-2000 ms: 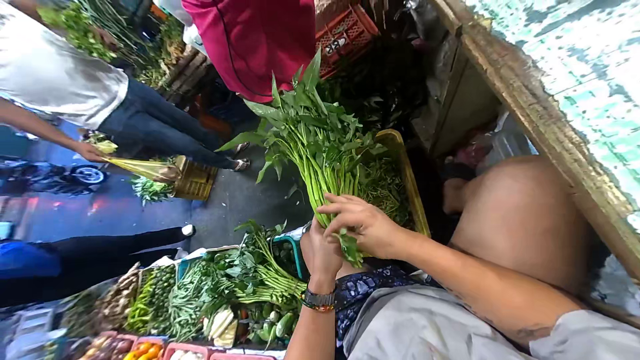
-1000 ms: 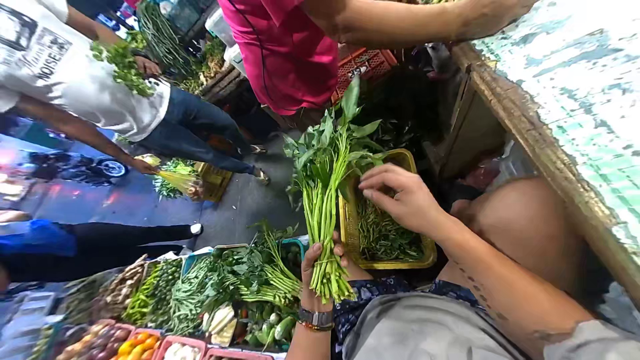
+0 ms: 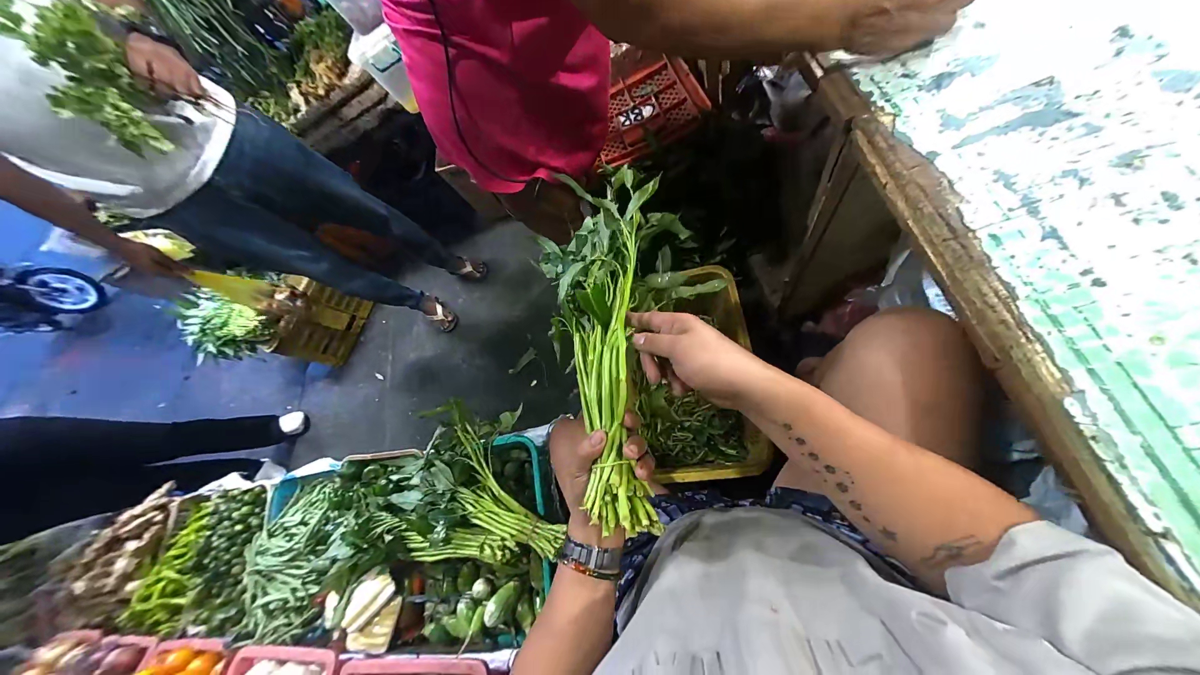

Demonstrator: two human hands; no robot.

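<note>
My left hand [image 3: 600,464] is closed around the lower stems of a bundle of leafy greens with long pale green stems [image 3: 605,375]. A thin band circles the stems near their cut ends, and the leaves point away from me. My right hand [image 3: 680,352] is beside the stems at mid-length, fingers partly curled, fingertips at the bundle's right edge; whether they press on it I cannot tell. Behind and under my right hand stands a yellow plastic crate [image 3: 757,450] with loose greens [image 3: 694,427] in it.
Vegetable trays lie at the lower left, with tied greens [image 3: 506,520], long beans [image 3: 295,553] and green chillies [image 3: 169,572]. A worn wooden-edged table [image 3: 966,272] runs along the right. Ahead are a person in pink [image 3: 506,84], a red crate [image 3: 656,108] and a person in jeans [image 3: 309,187].
Two seconds ago both hands were together at the lower stems. My right hand has since moved up and right, while the left has kept hold of the bundle, which now stands more upright in view.
</note>
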